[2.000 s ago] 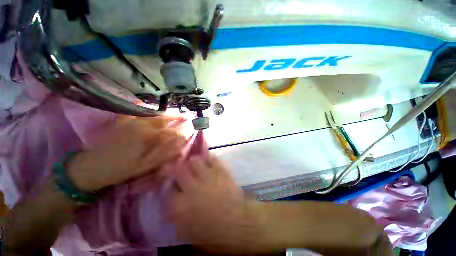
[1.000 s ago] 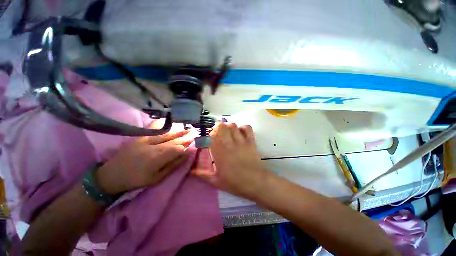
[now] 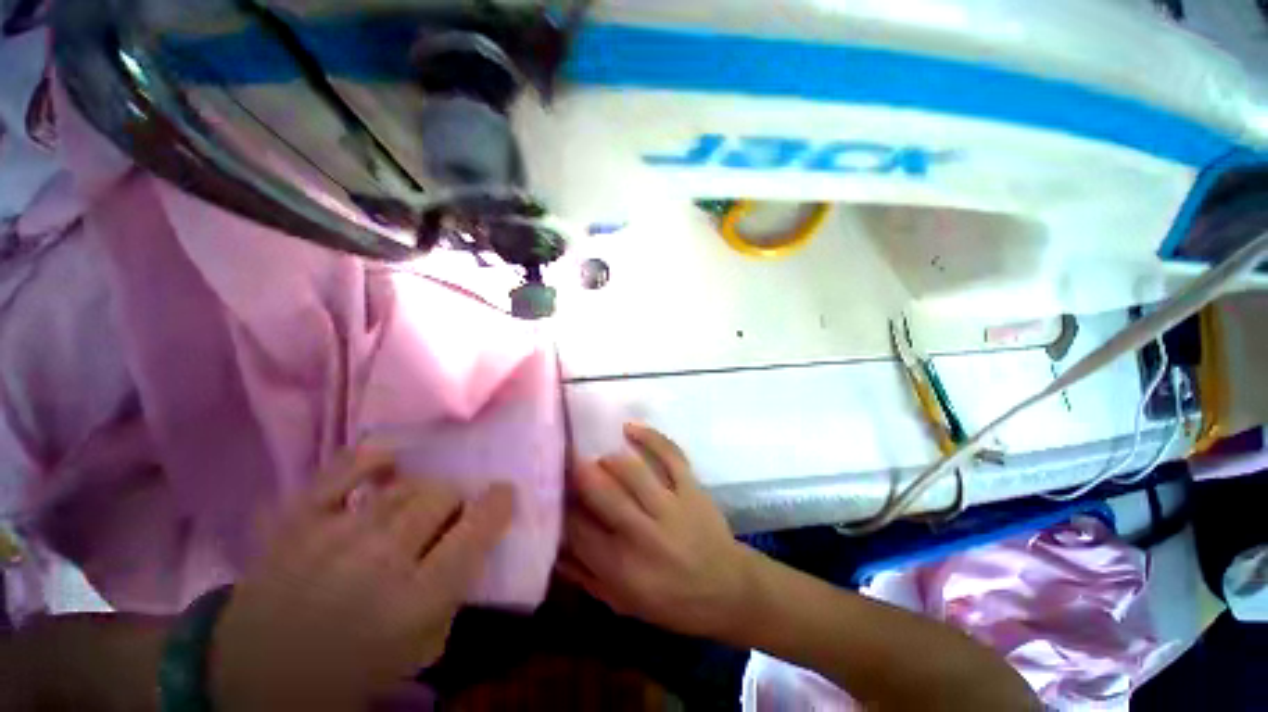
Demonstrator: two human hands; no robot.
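Note:
A large pink cloth panel [image 3: 264, 334] lies on the machine bed at the left and runs under the lit needle area [image 3: 480, 264]. My left hand [image 3: 348, 570] lies blurred on the cloth near the front edge, wearing a green band at the wrist. Whether its fingers pinch the cloth cannot be told. My right hand [image 3: 647, 536] is at the right edge of the cloth with fingers curled. Its lower fingertips are hidden at the cloth's edge, so its grip is unclear. The white sewing machine [image 3: 834, 125] stands over the bed.
Yellow-ringed scissors [image 3: 773, 230] lie beneath the machine arm. Slim yellow and green snips [image 3: 929, 390] lie on the bed at right. A pale cord [image 3: 1071, 376] slants across the right side. Crumpled pink cloth [image 3: 1043, 598] sits low at right, below the ruler-marked edge [image 3: 821, 498].
Both hands have moved from the needle area towards the table's front edge. The cloth now lies folded beside the needle with a pale pink section facing up. The camera view has also shifted.

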